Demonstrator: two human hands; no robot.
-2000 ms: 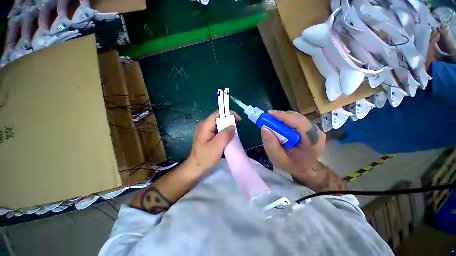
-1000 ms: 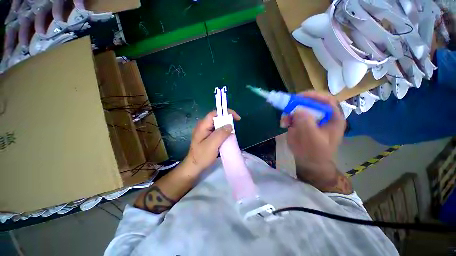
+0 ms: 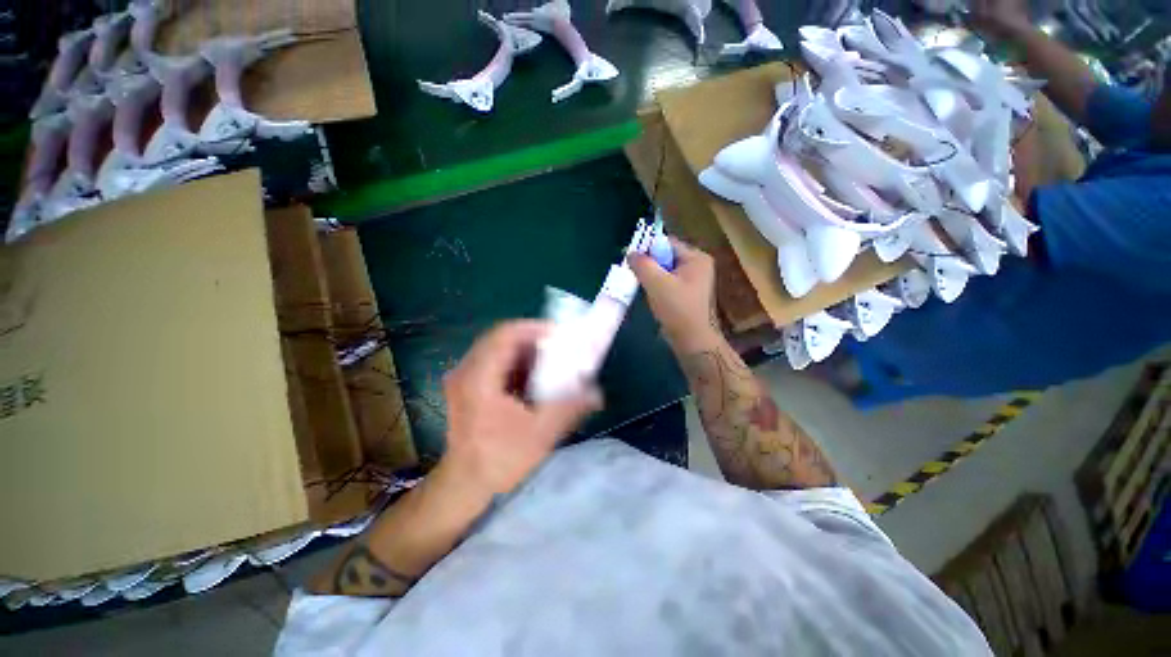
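My left hand (image 3: 494, 404) holds the blurred pink-and-white headband (image 3: 577, 347) above the dark green mat. The headband's white pronged end (image 3: 638, 244) points up and to the right. My right hand (image 3: 681, 289) is closed around the blue glue bottle (image 3: 661, 249), beside the pronged end. The bottle's pale tip points up, away from me. Most of the bottle is hidden by my fingers. I cannot tell whether my right fingers also touch the headband's end.
Stacked headbands and a large cardboard sheet (image 3: 141, 385) are at left. A headband heap (image 3: 886, 141) lies on cardboard at right. Loose headbands (image 3: 482, 67) lie beyond the green strip (image 3: 488, 167). A person in blue (image 3: 1092, 257) stands at right.
The headband has tilted to the right and its far end is off my shirt. My right hand has moved in to its pronged end, the bottle now upright. Loose headbands show beyond the green strip.
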